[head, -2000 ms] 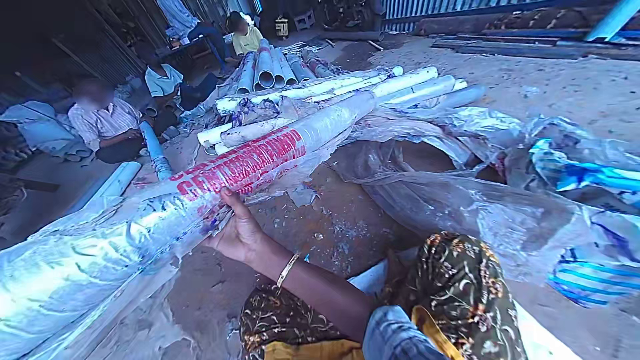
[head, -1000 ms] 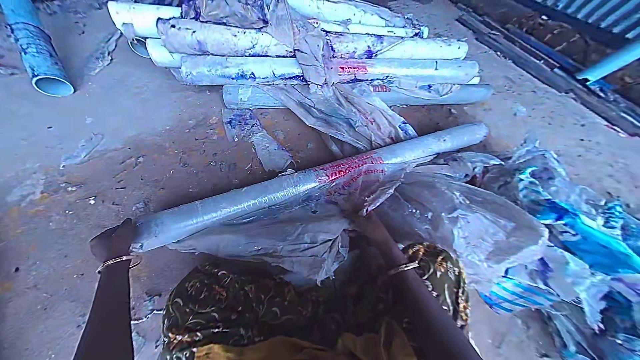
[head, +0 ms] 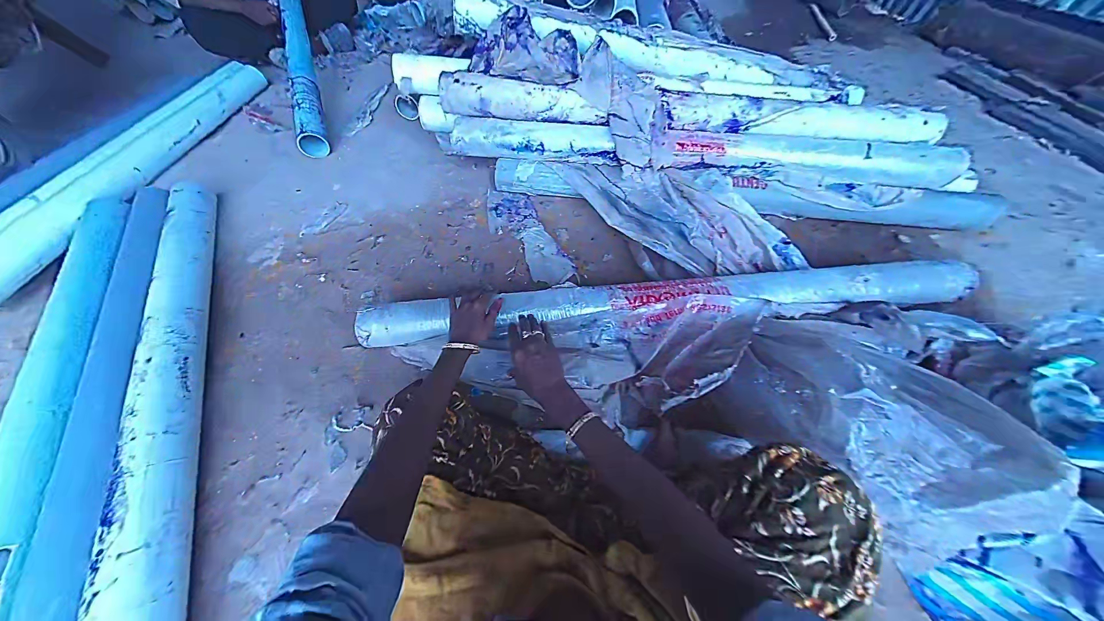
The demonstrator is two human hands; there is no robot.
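Observation:
A long roll wrapped in clear plastic film [head: 828, 285], with red print near its middle, lies across the ground before my knees. My left hand [head: 473, 317] rests on the roll's left part, its fingers spread over the film. Just right of it, my right hand [head: 533, 352] touches the roll's near side with its fingers extended. Loose clear plastic sheeting [head: 871, 414] spreads from beneath the roll toward the right. The underside of the roll is hidden.
Several wrapped rolls [head: 819, 155] are piled beyond mine. More long rolls [head: 164, 371] lie at the left, near a hollow tube [head: 304, 103]. Part of another person [head: 250, 10] shows at the top left. Dark lengths of material [head: 1026, 108] lie at the upper right.
My left hand has moved right from the roll's left end onto its upper surface. My right hand has come left from the loose sheeting to beside it. The view has shifted.

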